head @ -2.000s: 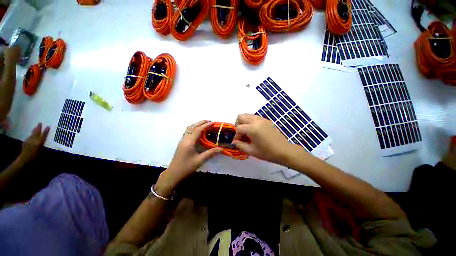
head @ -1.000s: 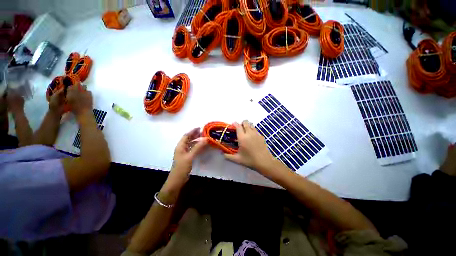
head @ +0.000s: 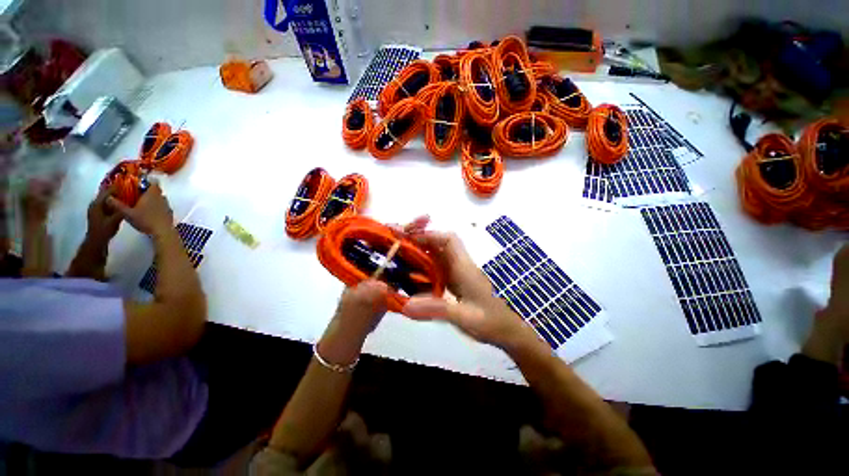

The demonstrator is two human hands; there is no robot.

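An orange cord bundle (head: pixel 337 244) with black parts in its middle and a pale band across it is held up above the front of the table, tilted. My left hand (head: pixel 365 302) grips its lower edge from below, partly hidden by the coil. My right hand (head: pixel 458 290) grips its right end, thumb on the near side. A label sheet (head: pixel 545 286) with rows of black rectangles lies just right of my right hand. Whether a label is on the held bundle's plug cannot be told.
Two cord bundles (head: pixel 308 203) lie behind the held one. A pile of bundles (head: pixel 443 119) lies at the far middle. More label sheets (head: pixel 700 270) and bundles (head: pixel 774 177) lie right. A yellow-green strip (head: pixel 241 231) lies left. A person at left handles a bundle (head: pixel 128 182).
The held bundle has been raised off the table toward me and tilted. My left hand has moved from its left end to beneath it. The view has shifted, showing more of the table's far side.
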